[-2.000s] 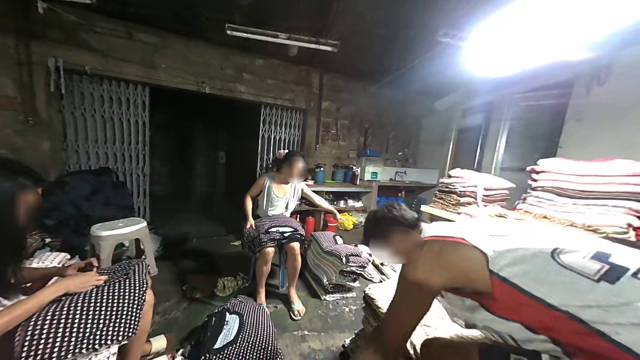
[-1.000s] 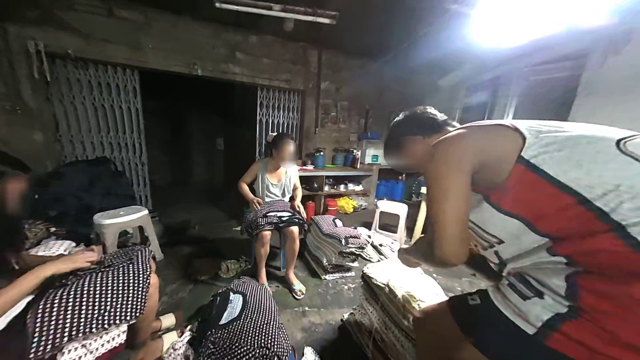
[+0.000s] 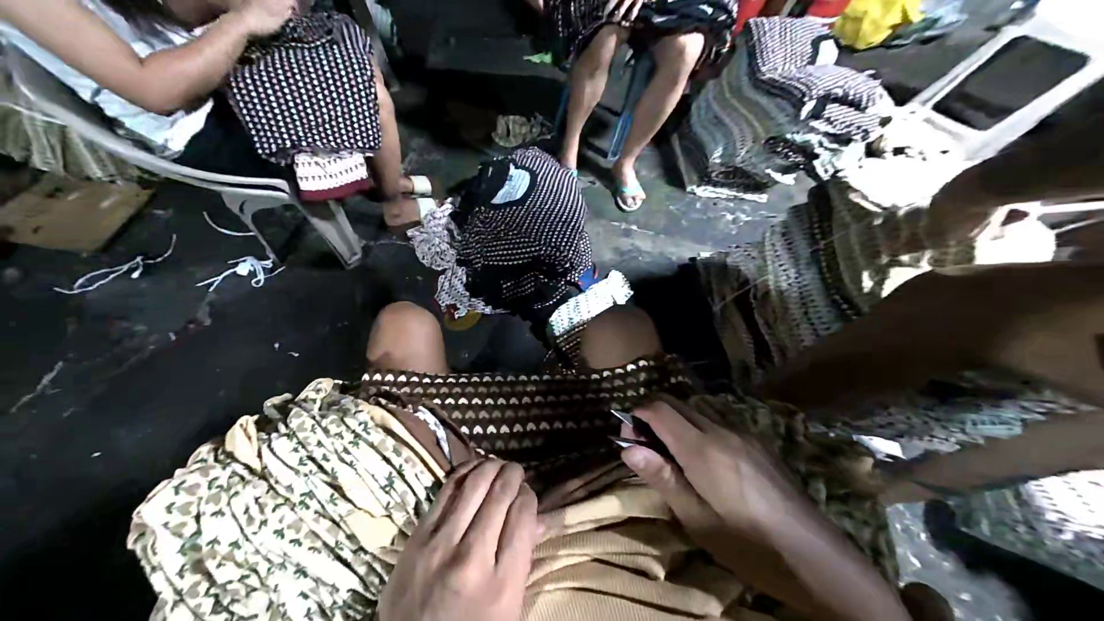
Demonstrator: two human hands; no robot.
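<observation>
A brown knit fabric with rows of pale heart-like shapes [image 3: 517, 410] lies across my lap. My right hand [image 3: 690, 466] holds small metal snips [image 3: 634, 429], their two blades apart and pointing left over this fabric. My left hand [image 3: 474, 535] rests flat, fingers together, on the bunched cloth; whether it pinches any cloth cannot be told. Tan ribbed fabric [image 3: 621, 552] lies between my hands. A cream fabric with a green and brown print [image 3: 293, 500] is heaped on my left side.
Beyond my knees sits a dark patterned fabric pile [image 3: 535, 224]. A seated person [image 3: 164, 78] at left holds patterned fabric; another sits ahead. Folded textile stacks [image 3: 776, 285] and a person's bare limbs are close on my right. A white plastic stool [image 3: 1018, 78] stands at upper right.
The view has tilted down sharply, bringing my lap, both hands and the snips into sight. Between the two earlier frames, the person at right rose from a lower bend.
</observation>
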